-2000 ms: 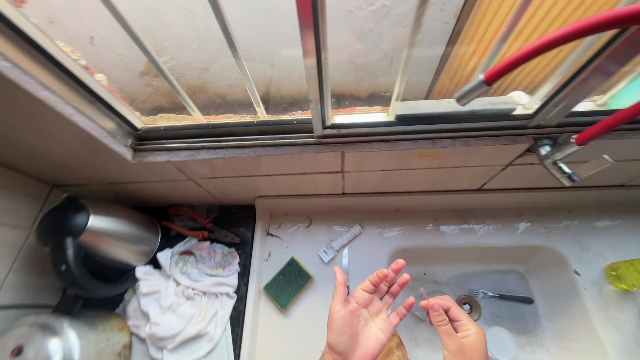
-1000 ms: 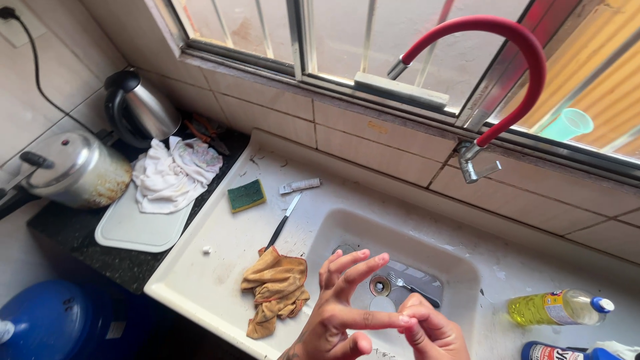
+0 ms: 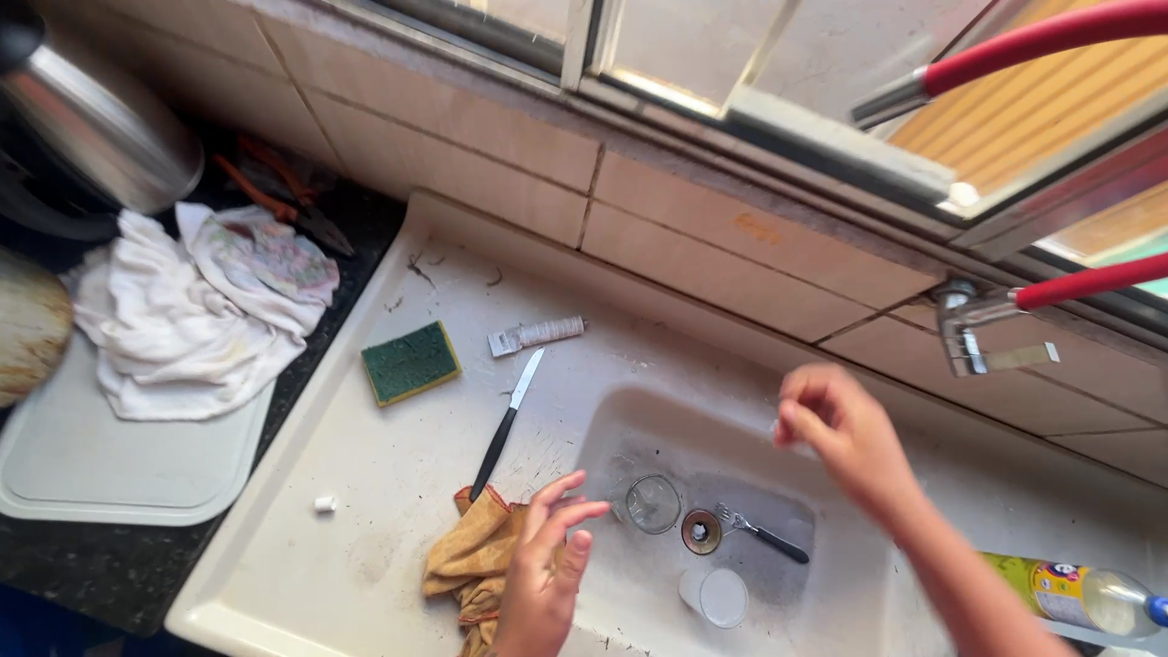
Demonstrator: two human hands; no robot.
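Note:
My left hand (image 3: 550, 566) is over the sink's near edge beside a brown cloth (image 3: 474, 547), fingers apart and holding nothing. Above the basin's upper right corner is my right hand (image 3: 835, 424), blurred, its fingers curled together; a small pale bit shows at the fingertips, too unclear to name. In the sink basin (image 3: 620, 438) are a clear glass (image 3: 653, 504), a whitish cup (image 3: 716, 598) and a black-handled fork (image 3: 776, 542) near the drain (image 3: 701, 531). A black-handled knife (image 3: 497, 447), a green and yellow sponge (image 3: 412, 363) and a crumpled tube (image 3: 537, 336) lie left of the basin.
A small white cap (image 3: 325, 504) lies on the sink top. At left are a white cloth (image 3: 192, 319), a pale board (image 3: 128, 474), pliers (image 3: 315, 224) and a steel kettle (image 3: 109, 119). A red-hosed faucet (image 3: 967, 328) stands behind the basin; a detergent bottle (image 3: 1086, 593) lies at right.
My hands were together a second ago, fingers touching; now they are apart, the right one away toward the faucet. The view has shifted a lot.

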